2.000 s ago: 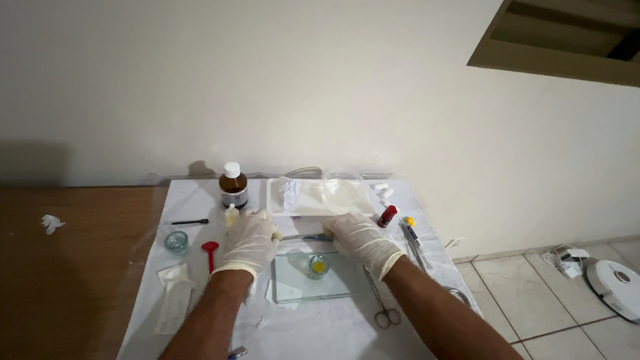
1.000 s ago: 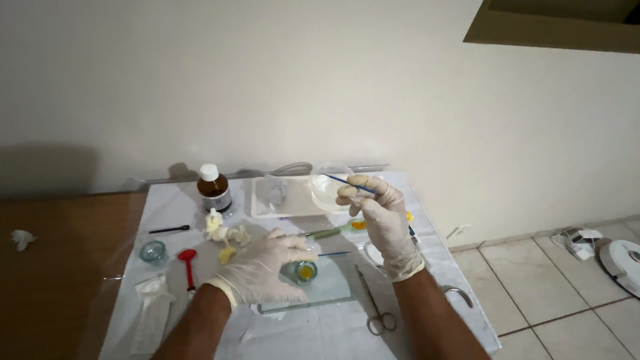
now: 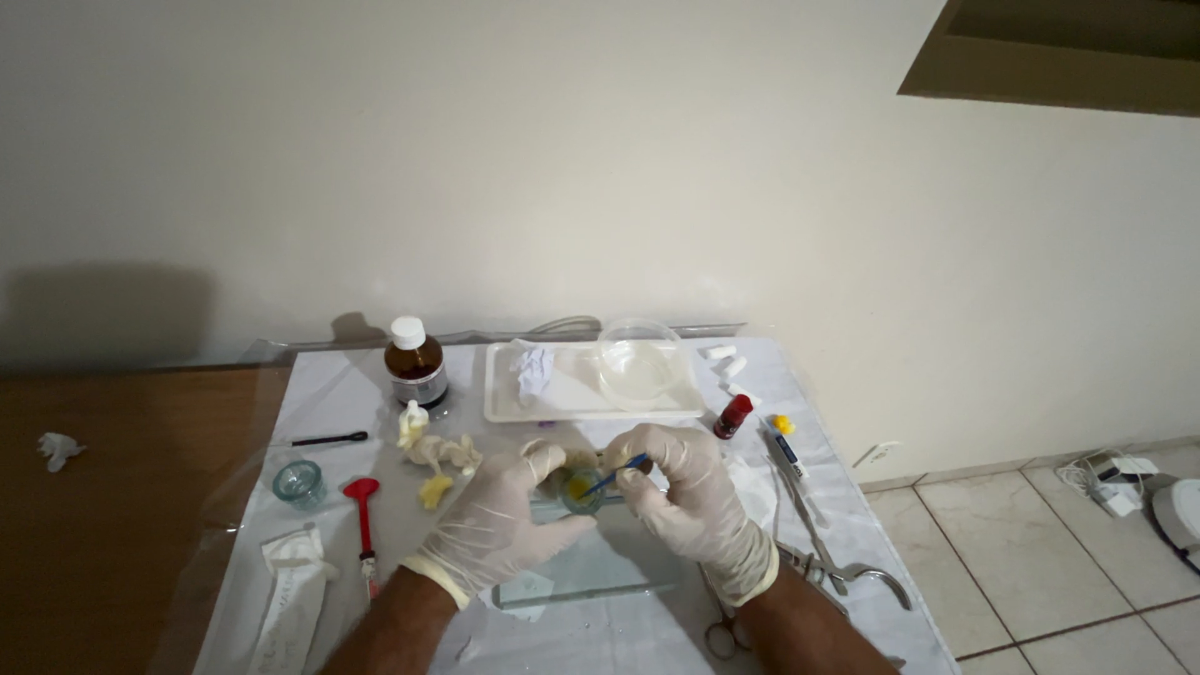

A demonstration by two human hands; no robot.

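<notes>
Both hands wear pale latex gloves. My right hand (image 3: 684, 497) pinches a thin blue applicator (image 3: 614, 476), its tip down in a small glass dappen dish (image 3: 583, 491) that has yellow matter in it. My left hand (image 3: 516, 516) is at the dish's left side, fingers and thumb partly around it; whether it grips the dish or only steadies it I cannot tell. Below the hands lies a thick glass slab (image 3: 600, 562), partly covered by them. Scissors (image 3: 722, 637) lie under my right wrist, mostly hidden.
At the back stand a brown bottle (image 3: 415, 370) and a white tray (image 3: 497, 403) with a clear bowl (image 3: 642, 366). Left lie a red-ended tool (image 3: 364, 516), a second glass dish (image 3: 300, 485) and a paper pouch (image 3: 292, 600). Right are a red vial (image 3: 733, 416) and metal forceps (image 3: 825, 562).
My right hand has come down from above the tray with the blue applicator, whose tip is now in the dish. My left hand has moved from over the slab to the dish's left side.
</notes>
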